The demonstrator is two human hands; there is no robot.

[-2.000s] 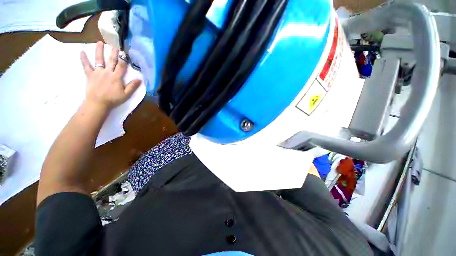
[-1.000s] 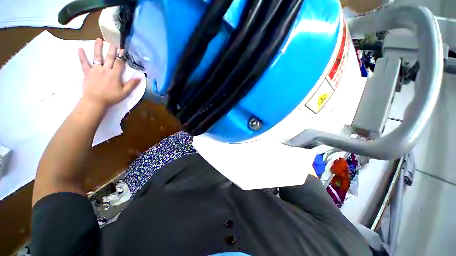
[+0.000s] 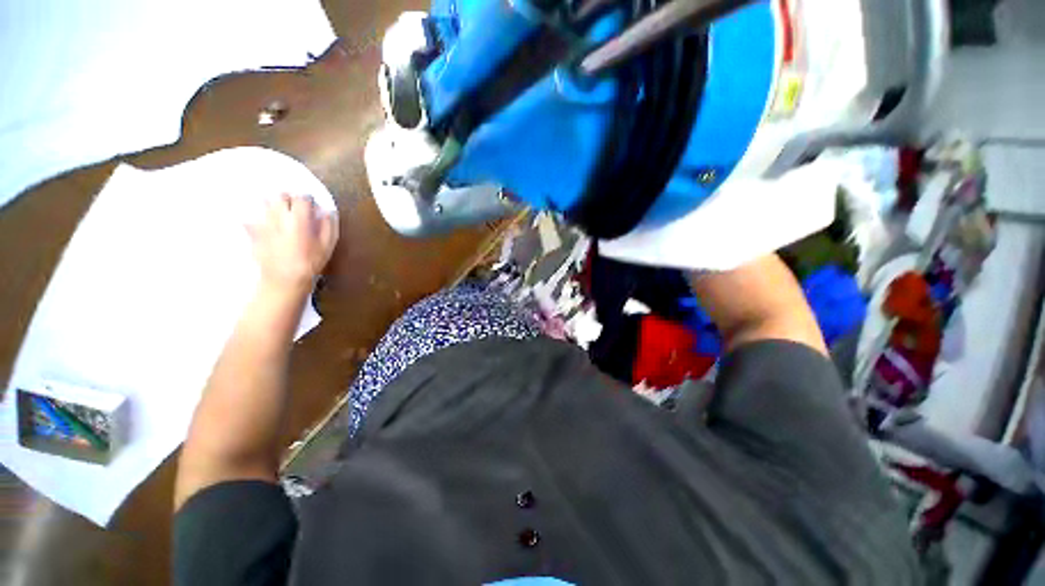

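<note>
A white cut fabric panel stack [image 3: 172, 286] lies on the brown table, with a rounded edge at right. My left hand [image 3: 296, 238] is on its right edge, fingers bent; whether it grips the layers cannot be told. The cutting machine, with blue motor [image 3: 573, 137], black coiled cable and white housing, is at upper centre, apart from the stack. Its silver base plate [image 3: 401, 212] shows on the table. My right forearm reaches up behind the white housing; my right hand is hidden there.
A small open box [image 3: 71, 424] with a blue-green tool and speckled contents sits on the stack's lower left. A larger white lay [image 3: 103, 80] is at upper left. A small scrap [image 3: 270, 113] lies between. Coloured cloth piles [image 3: 676, 349] and offcuts are beside the table edge.
The machine has moved up and away from the stack, leaving brown table between them. My left hand went from flat and spread to bent fingers. My right forearm has come into view.
</note>
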